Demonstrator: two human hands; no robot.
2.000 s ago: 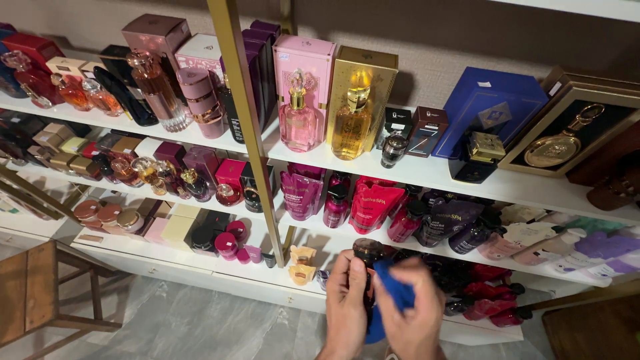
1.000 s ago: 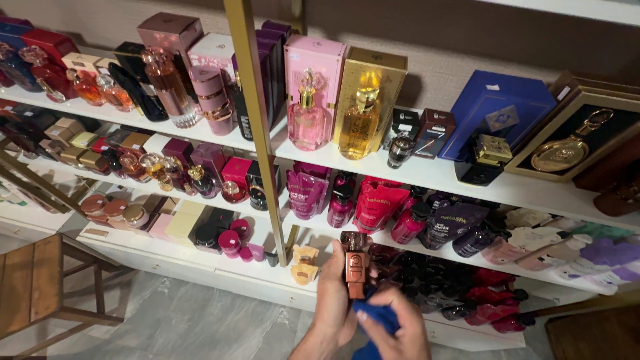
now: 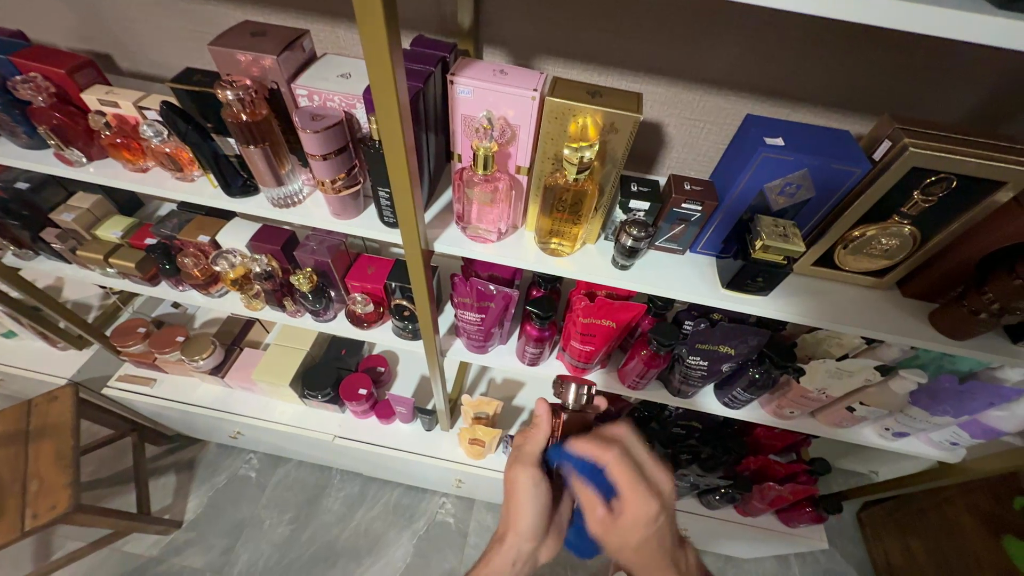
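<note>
My left hand point(image 3: 530, 488) holds a reddish-brown glass perfume bottle point(image 3: 570, 412) with a shiny cap upright, below the middle shelf's front edge. Gripped in my right hand point(image 3: 632, 496), a blue cloth point(image 3: 588, 472) lies against the side of the bottle. The right hand is blurred, and its fingers and the cloth hide the lower part of the bottle. Close to the left hand, two small peach-coloured packages point(image 3: 480, 440) stand on the bottom shelf.
White shelves point(image 3: 688, 276) with a gold metal post point(image 3: 404, 192) hold perfume bottles, boxes and nativaSPA pouches point(image 3: 596, 328). A pink perfume bottle point(image 3: 483, 196) and a golden one point(image 3: 566, 208) stand above the hands. A wooden stool point(image 3: 40, 464) is at lower left, on a grey marbled floor point(image 3: 320, 504).
One second ago the bottle's front showed, with the cloth low at its base. Now the right hand and the cloth are higher and cover much of the bottle.
</note>
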